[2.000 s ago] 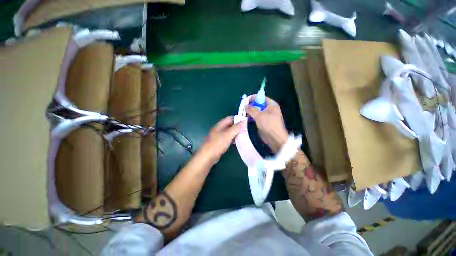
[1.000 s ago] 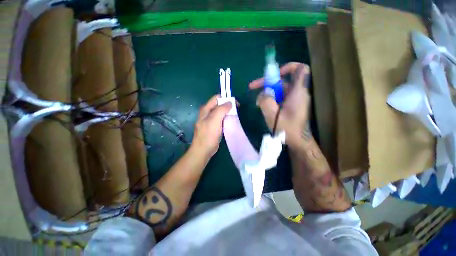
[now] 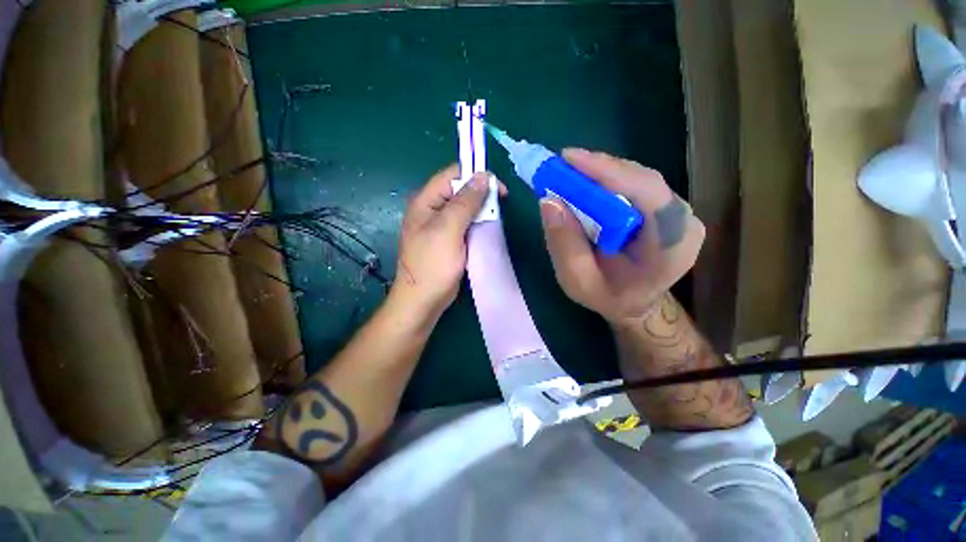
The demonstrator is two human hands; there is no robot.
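My left hand [image 3: 440, 233] is shut on a pink and white headband [image 3: 500, 302] near its end. The forked white slider arm [image 3: 471, 138] points away from me above the green mat. The headband's white ear part [image 3: 535, 397] lies near my shirt. My right hand [image 3: 625, 238] holds a blue glue bottle [image 3: 593, 201] tilted to the left. Its thin green nozzle [image 3: 493, 131] is at the right side of the slider arm, near the tip; I cannot tell if it touches.
A dark green mat [image 3: 360, 64] lies below. On the left is a wired headband stack [image 3: 79, 233] with cardboard and hanging lead wires [image 3: 307, 222]. On the right, cardboard dividers [image 3: 847, 191] stand beside white cat ears [image 3: 900, 182]. A black cord [image 3: 805, 363] crosses the lower right.
The glue bottle has turned from upright to tilted left, and its nozzle has come to the slider arm. Earlier, the headband end turned so its fork shows. The view has shifted closer to the mat.
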